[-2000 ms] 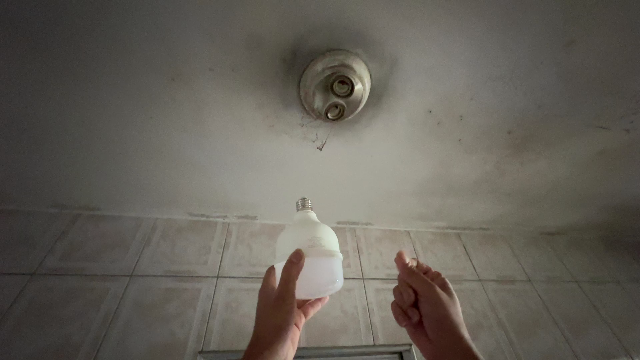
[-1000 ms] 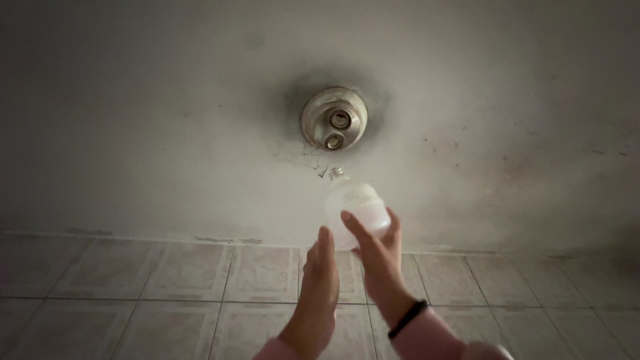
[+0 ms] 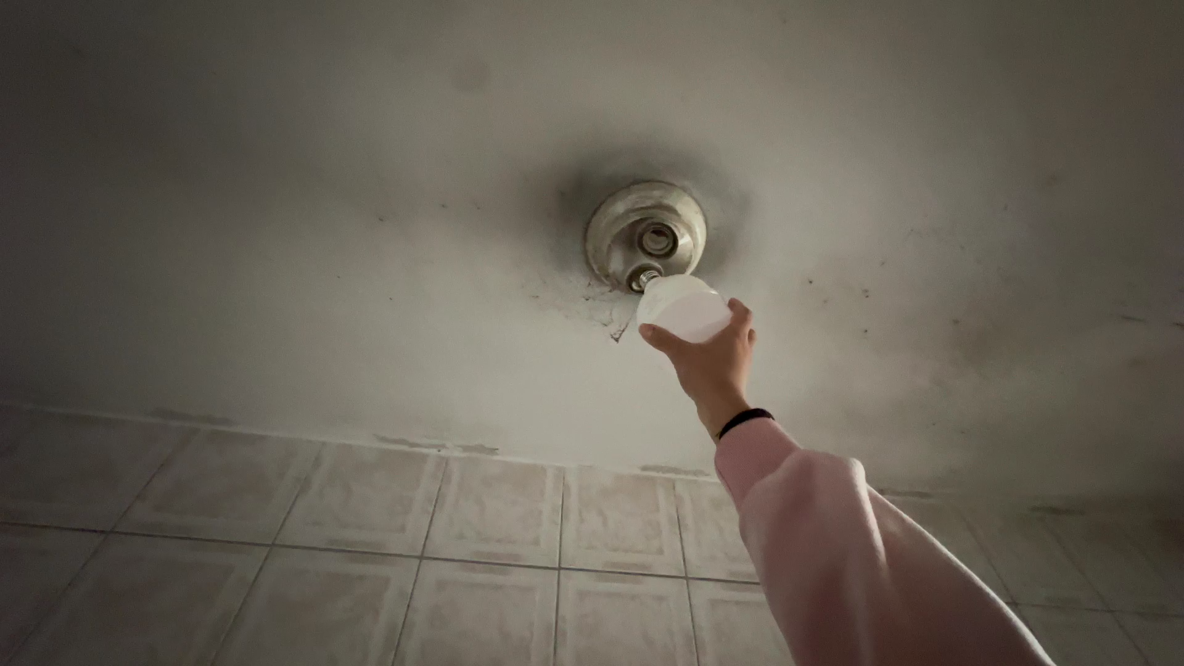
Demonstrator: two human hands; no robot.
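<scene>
My right hand (image 3: pixel 708 356), with a black band at the wrist below it, reaches up and grips a white light bulb (image 3: pixel 686 310) by its wide end. The bulb's metal screw base points up and left, at the mouth of the lower socket (image 3: pixel 644 277) of a round ceiling lamp holder (image 3: pixel 608 233). How far the base sits inside that socket cannot be told. A second socket (image 3: pixel 658 240) beside it holds no bulb. My left hand is out of view.
The stained ceiling (image 3: pixel 388 213) surrounds the lamp holder, with dark soot-like marks and cobweb-like strands near its rim. Below, a wall of light square tiles (image 3: pixel 495 513) meets the ceiling along a rough joint.
The bulb was in my left hand, then between both hands below the fixture. Now my right hand alone has raised it to the lower socket, and my left hand has left the view.
</scene>
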